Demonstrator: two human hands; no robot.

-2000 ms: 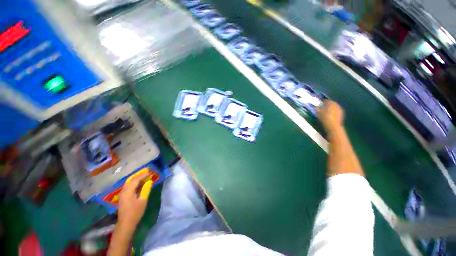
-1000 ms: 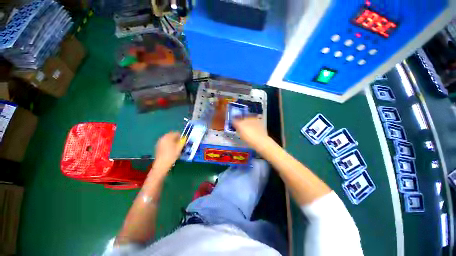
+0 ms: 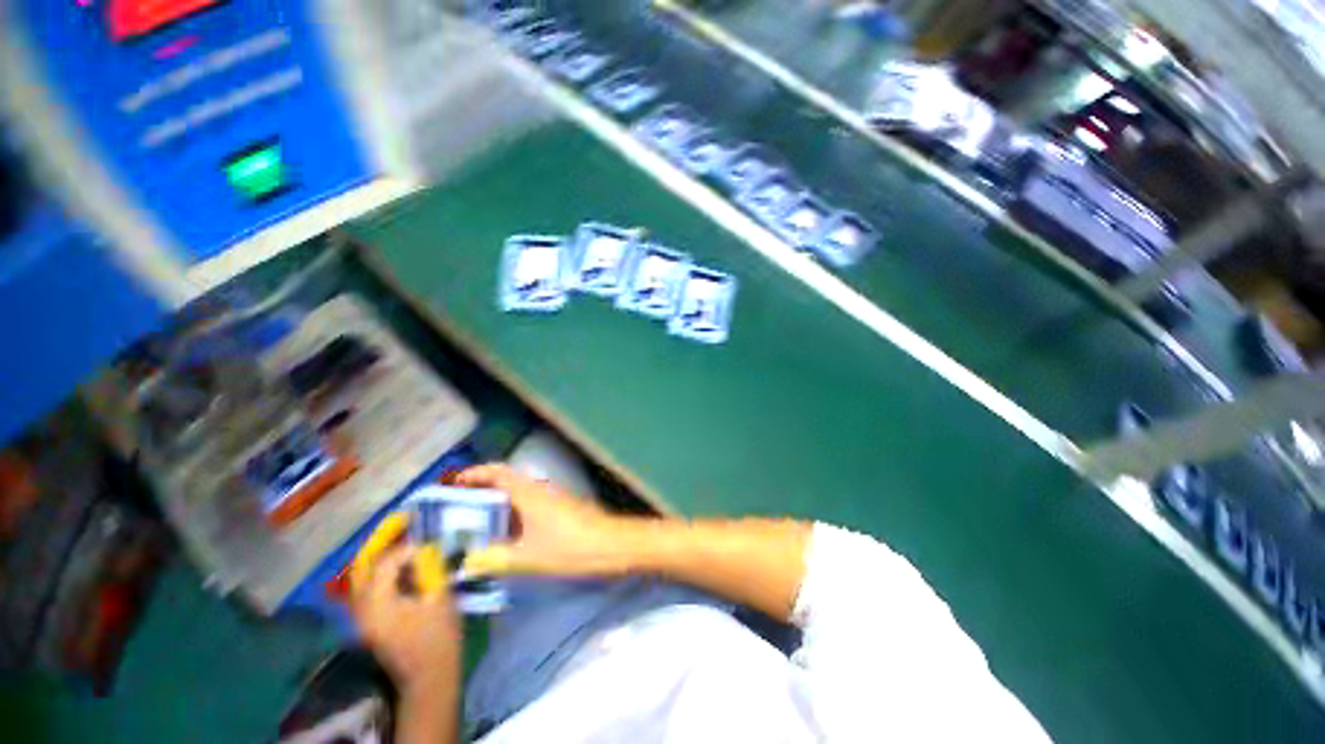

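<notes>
A small framed panel [image 3: 462, 519] is held between both hands over my lap, in front of the press base. My left hand [image 3: 407, 596], with yellow finger cots, grips its left side. My right hand [image 3: 545, 526] grips its right side. Another panel [image 3: 291, 462] sits on the orange-brown fixture [image 3: 314, 491] on the silver-grey base plate [image 3: 385, 422]. Four panels [image 3: 654, 279] lie in a row on the green bench. The picture is blurred.
The blue temperature controller [image 3: 254, 87] hangs at upper left. The conveyor belt [image 3: 959, 313] runs diagonally at right with a row of panels [image 3: 741, 172] on it. A pale bar [image 3: 1221, 422] crosses at the right. The bench edge [image 3: 494, 385] lies beside the press.
The view has swung right, towards the belt. The right hand has left the fixture and now holds a panel together with the left hand. A panel remains on the fixture.
</notes>
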